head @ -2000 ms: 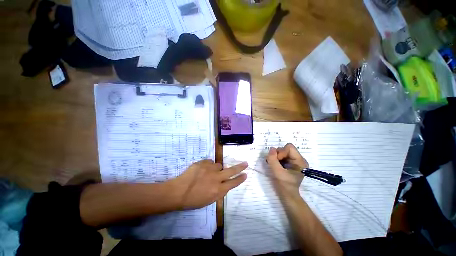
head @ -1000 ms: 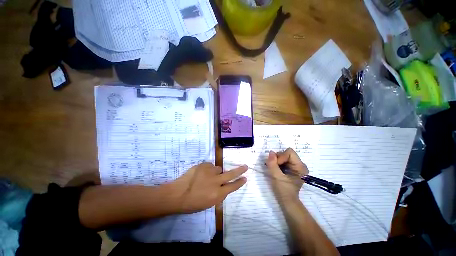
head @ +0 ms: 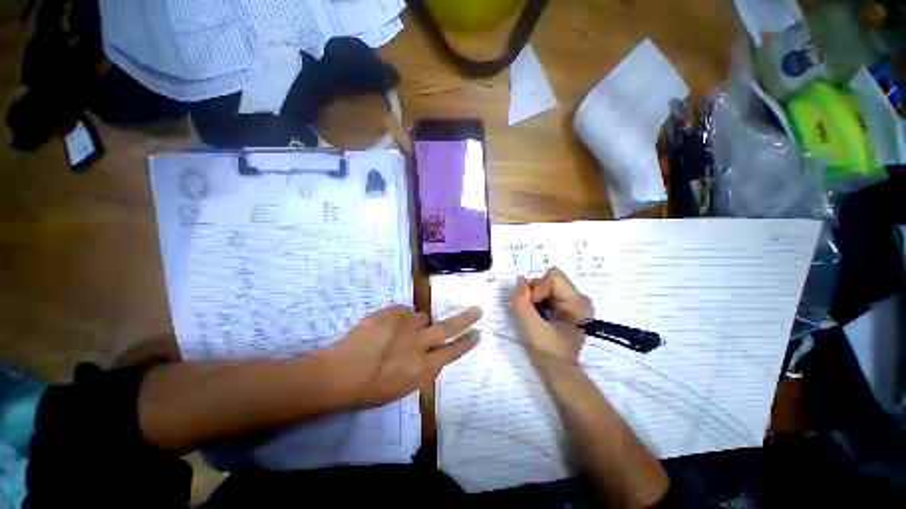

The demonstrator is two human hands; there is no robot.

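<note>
My right hand [head: 552, 316] grips a black pen [head: 621, 335] over the upper left part of the ruled notebook [head: 685, 298]; the pen tip is hidden by the fingers. Handwriting shows above the hand. My left hand [head: 402, 348] lies flat with fingers apart, holding nothing, across the printed form [head: 288, 258] and onto the notebook's left edge. The form lies under the metal clip of a clipboard [head: 292, 165]. A smartphone [head: 452, 194] with a lit pink screen lies between form and notebook, its lower end at the notebook's top edge.
Printed sheets [head: 209, 45], black fabric [head: 343, 80] and a small black tag [head: 81, 143] lie at upper left. A yellow tape roll [head: 467, 12] and dark strap [head: 487, 68] are at top. A curled paper [head: 626, 119], clear plastic bag [head: 755, 159] and green packet [head: 832, 129] lie at right.
The whole view has shifted, so the table things sit higher and further left in the picture. Both hands keep nearly the same pose; the pen stays in my right hand.
</note>
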